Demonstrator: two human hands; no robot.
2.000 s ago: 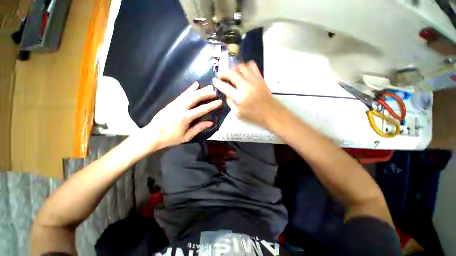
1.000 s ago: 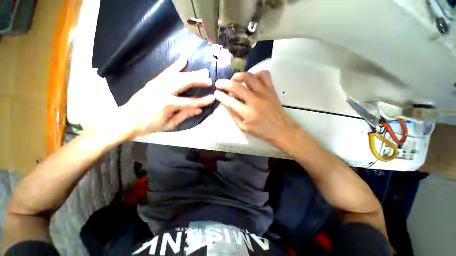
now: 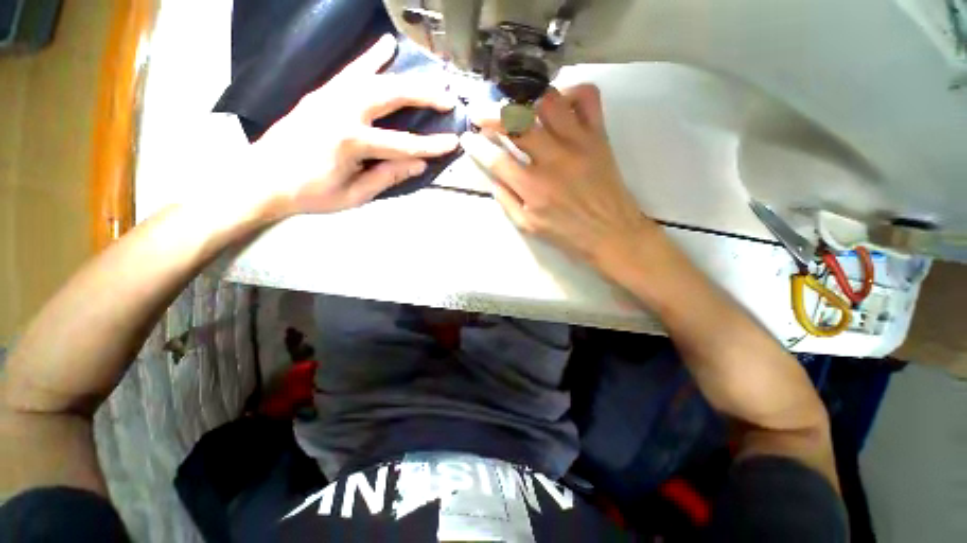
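A black leatherette panel (image 3: 297, 53) lies on the white machine bed, left of and under the sewing head, partly hidden by my left hand. My left hand (image 3: 355, 149) is bare and presses flat on the panel, its fingertips near the seam just in front of the presser foot. My right hand (image 3: 557, 159) is bare, its bent fingers at the panel's edge beside my left fingertips. The presser foot area (image 3: 467, 95) is bright with lamp glare, so the needle is unclear. The white sewing machine (image 3: 679, 37) stands above my hands.
Scissors (image 3: 801, 265) with one red and one yellow handle loop lie at the right of the bed. Cardboard with an orange taped edge (image 3: 119, 127) is at the left. A grey quilted sheet (image 3: 170, 392) hangs at lower left. A grey tray shows at the top left corner.
Both hands and the panel have moved forward toward the machine head; less of the panel shows at the front. The view has also shifted, and my right hand has come closer to the foot.
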